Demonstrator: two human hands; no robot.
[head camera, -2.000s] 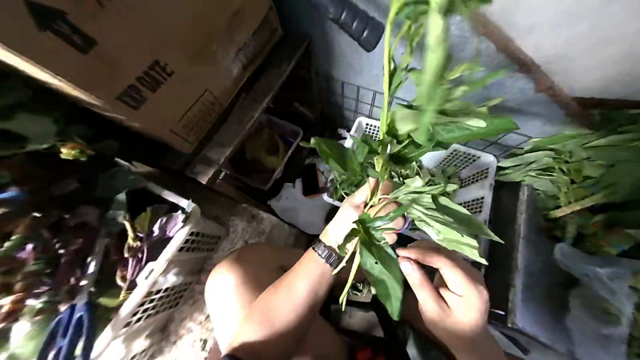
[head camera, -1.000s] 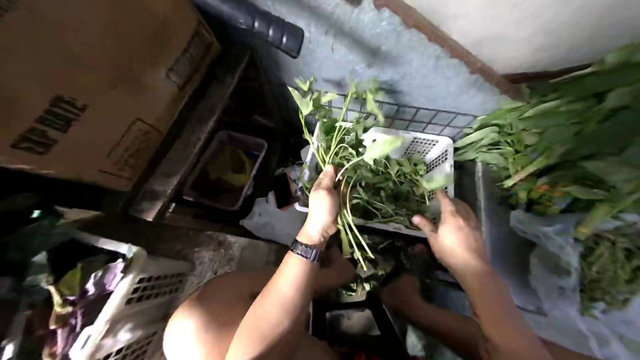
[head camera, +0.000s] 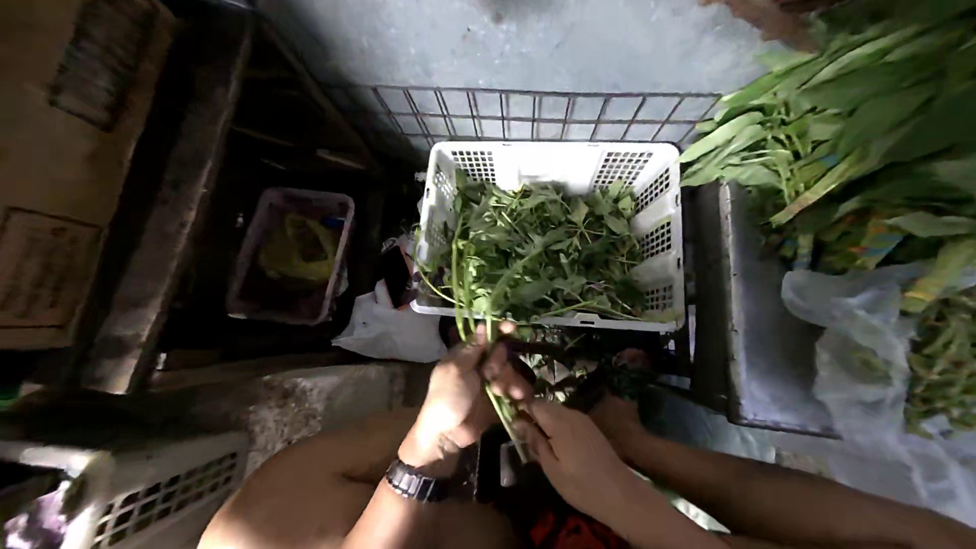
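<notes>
My left hand (head camera: 454, 385), with a metal-banded watch (head camera: 412, 480) on its wrist, is closed around a small bunch of leafy green stems (head camera: 467, 286). The tops of the stems lean over the front left corner of a white plastic basket (head camera: 560, 156), which holds a heap of picked green leaves (head camera: 549, 244). My right hand (head camera: 560, 438) is just below and to the right, its fingers on the lower ends of the same stems. The fingertips of both hands partly hide the stems between them.
A pale bin (head camera: 343, 255) with a yellow bag stands left, near a wooden ledge (head camera: 179, 198) and cardboard box (head camera: 38, 183). Behind the basket is a wire grid (head camera: 564, 114). Large leafy bundles (head camera: 862, 114) and a clear plastic bag (head camera: 854, 343) are right. Another white basket (head camera: 168, 488) stands lower left.
My right hand has moved from the basket's front right edge to the stem ends beside my left hand. The stems have come down toward the basket's front left corner. The view has shifted.
</notes>
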